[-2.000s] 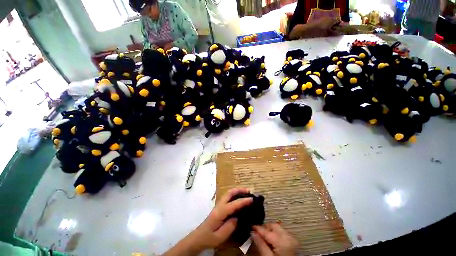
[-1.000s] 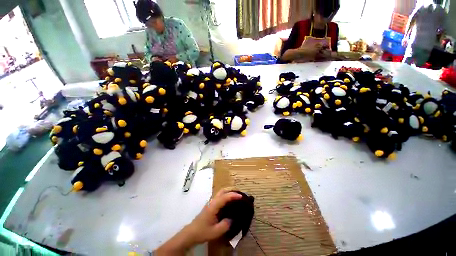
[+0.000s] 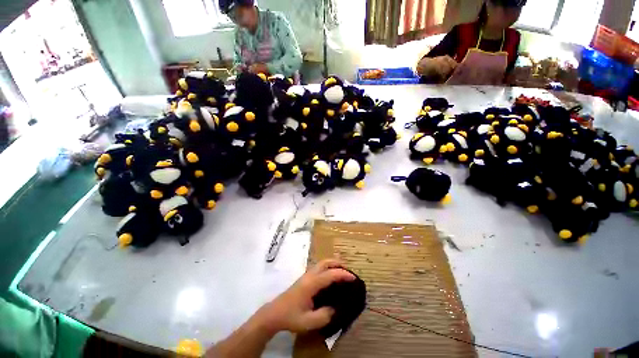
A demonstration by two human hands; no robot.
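My left hand (image 3: 301, 301) holds a black plush penguin (image 3: 345, 297) on the near left part of the brown cardboard pad (image 3: 392, 255). The plush looks all black from here, with a small white label (image 3: 332, 340) at its lower end. A dark thread (image 3: 427, 328) runs from its right side across the cardboard to the bottom edge at the right. What looks like a bit of my right hand (image 3: 603, 352) shows at the bottom right, cut off by the edge. Its fingers and any needle cannot be made out.
Silver-grey snips (image 3: 278, 240) lie left of the cardboard. A penguin pile (image 3: 231, 147) stands at the left and another (image 3: 539, 157) at the right, with a single penguin (image 3: 428, 184) between them. A yellow patch (image 3: 189, 347) is at the near edge. Two people sit across the table.
My right hand has left the plush and moved far right to the picture's edge. The thread is now drawn out long and straight. My left hand still holds the plush.
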